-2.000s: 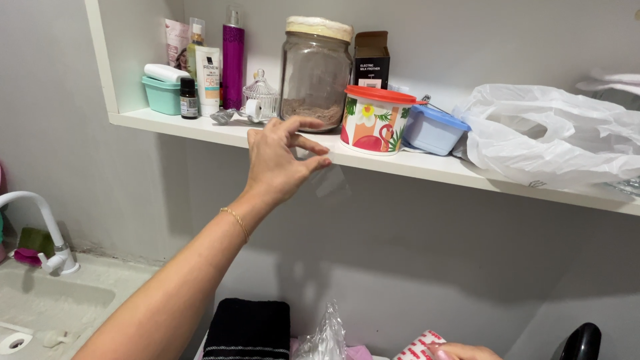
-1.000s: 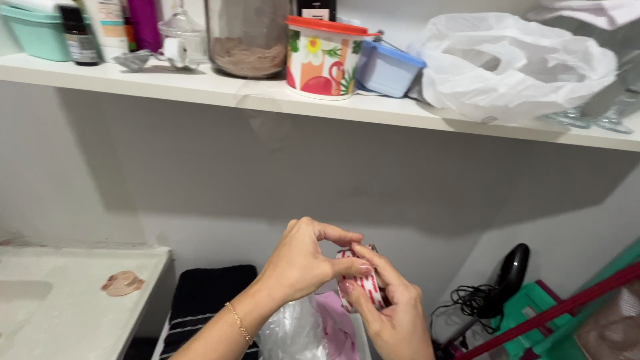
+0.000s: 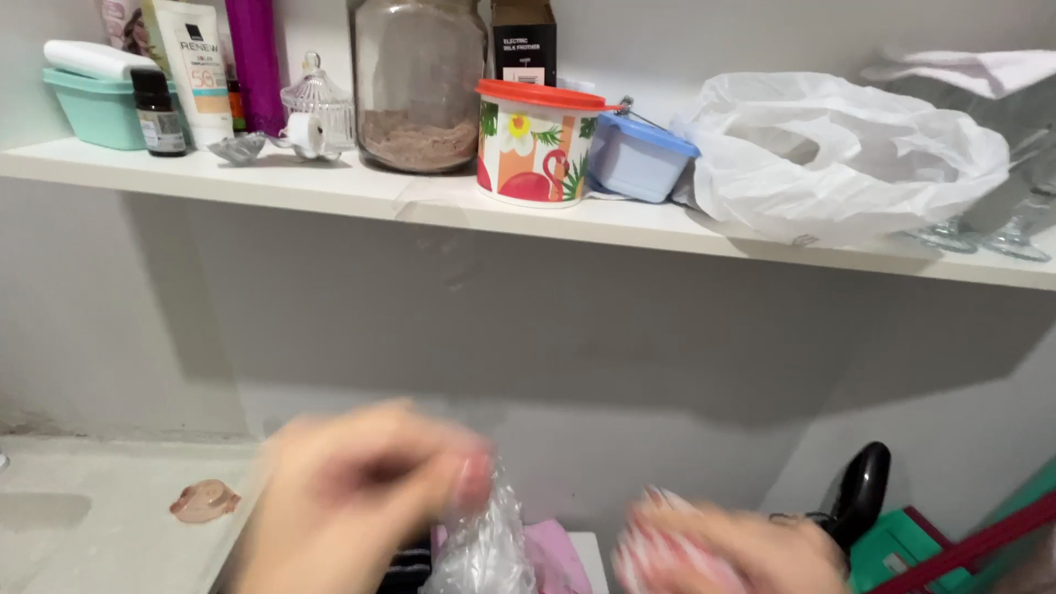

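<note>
My left hand (image 3: 379,495) is blurred at lower centre-left, thumb and forefinger pinched together; whether a thin piece is between them cannot be told. At lower right, my right hand (image 3: 742,536) holds a blurred red-and-white patterned item (image 3: 668,549). The hands are apart. Crumpled clear plastic (image 3: 487,544) lies below and between them, beside pink cloth (image 3: 557,553). Above, a clear strip (image 3: 437,206) clings to the front edge of the white shelf (image 3: 330,198), its end hanging down. A flamingo-print tub with a red lid (image 3: 536,148) stands close to the strip.
On the shelf are a large glass jar (image 3: 419,91), a blue container (image 3: 643,157), a white plastic bag (image 3: 841,157), stemmed glasses (image 3: 1019,231) and toiletries. A sink counter (image 3: 107,544) is at lower left. A black-handled object (image 3: 862,495) and green items (image 3: 899,544) sit at lower right.
My left hand has gone from the shelf edge down to the patterned item, and is now apart from it. My right hand still holds that item.
</note>
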